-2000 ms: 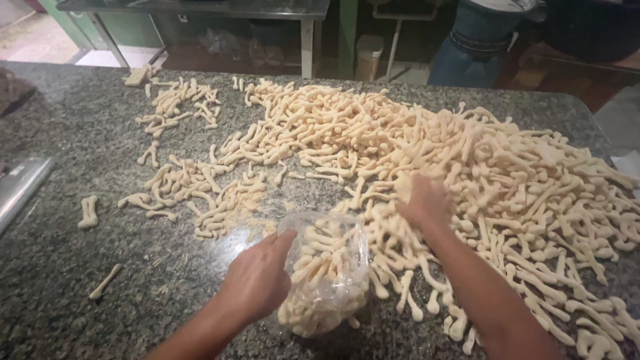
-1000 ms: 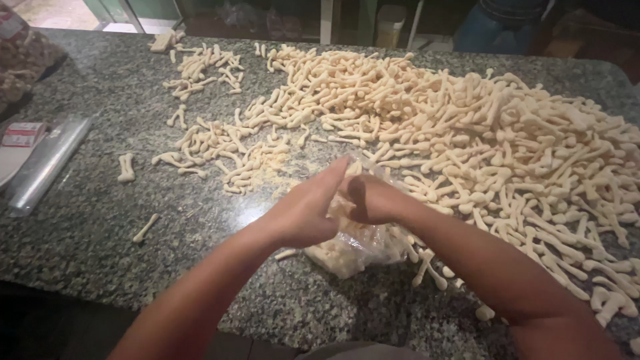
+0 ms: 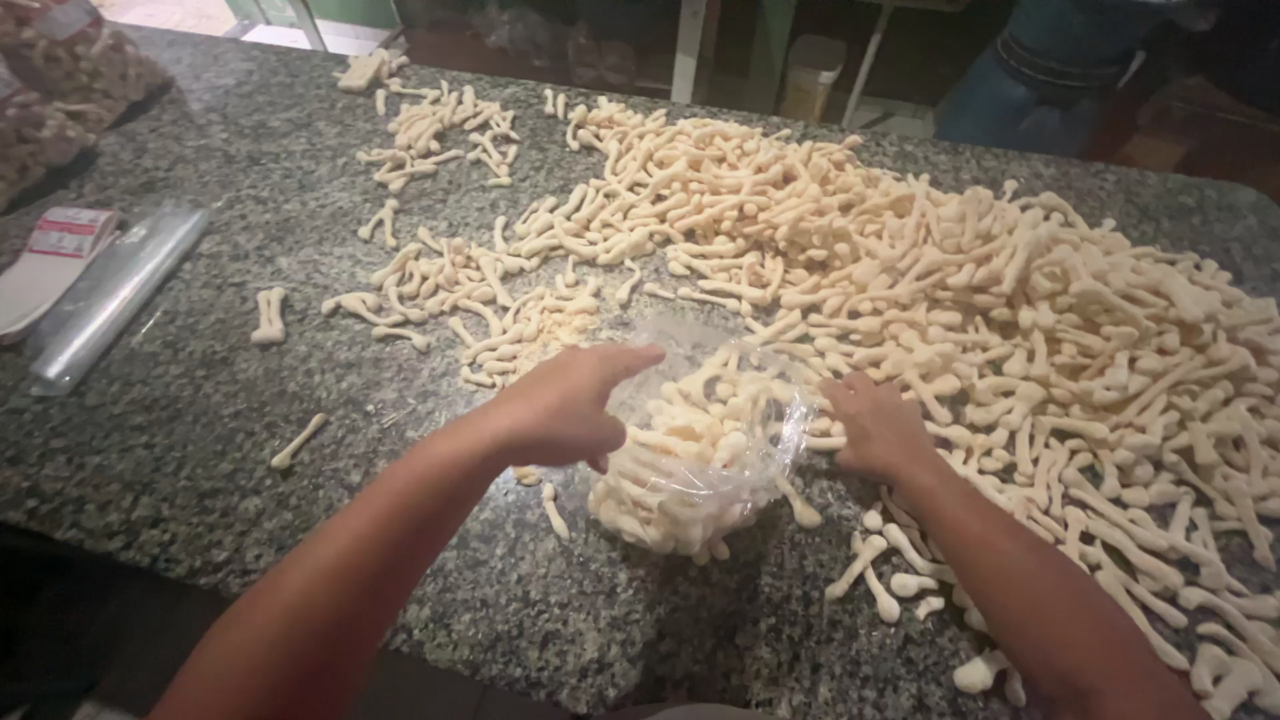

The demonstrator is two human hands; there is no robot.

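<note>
A clear plastic bag (image 3: 690,470), partly filled with pale bone-shaped biscuits, stands with its mouth open on the speckled stone counter. At the bag's left rim is my left hand (image 3: 580,405), index finger stretched over the opening and thumb lower down; whether it pinches the film is unclear. On the bag's right, my right hand (image 3: 875,420) touches biscuits at the near edge of a large heap of bone-shaped biscuits (image 3: 900,260), its fingers bent and their tips partly hidden. A few loose biscuits lie close around the bag.
Flat clear plastic bags (image 3: 120,295) lie at the left beside a stack of printed labels (image 3: 60,255). Filled bags (image 3: 70,90) stand at the far left corner. Smaller groups of biscuits (image 3: 440,130) are scattered left of the heap. Beyond the counter is a blue barrel (image 3: 1040,80).
My hands, together over the bag one second ago, are now apart: the right one has moved right to the heap's edge. The bag's mouth has spread open again.
</note>
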